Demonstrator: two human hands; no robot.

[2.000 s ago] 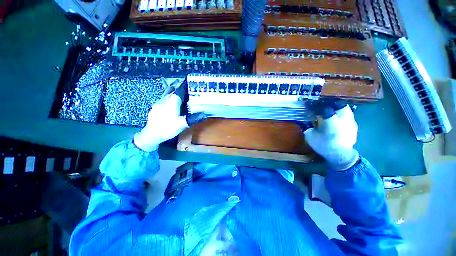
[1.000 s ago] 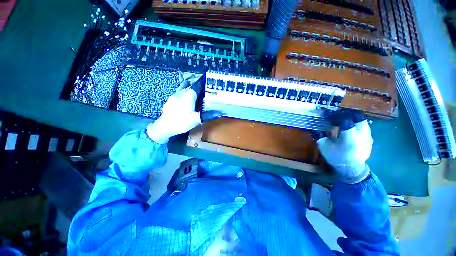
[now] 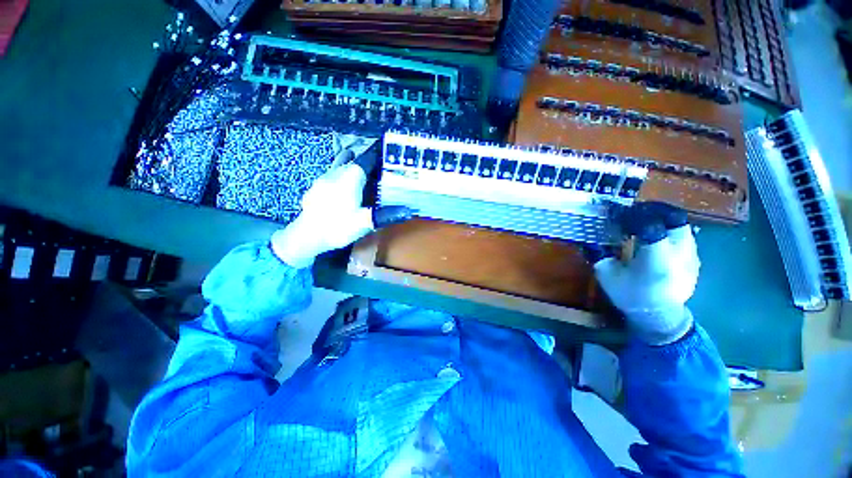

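A long silver ribbed heatsink [image 3: 504,201] with a row of black power transistors [image 3: 505,169] is held up between my gloved hands, tilted so that its row and its ribs both show. My left hand [image 3: 336,207] grips its left end, dark thumb below and fingers behind. My right hand [image 3: 651,260] grips its right end with dark fingertips over the ribs. The orange-brown assembly fixture [image 3: 481,261] lies below and nearer to me, partly hidden by the heatsink. No screwdriver shows in either hand.
Black trays heaped with screws [image 3: 266,168] stand at left, with a green positioning frame [image 3: 350,56] behind them. Stacked transistor holding boards [image 3: 626,140] lie at back right. A finished heatsink assembly [image 3: 802,210] lies at the right bench edge. A dark upright cylinder [image 3: 519,56] stands between the stacks.
Since the oldest frame, the whole view has shifted and turned slightly, so the bench items appear lower and further right. Both hands still hold the heatsink. Little differs from one second ago.
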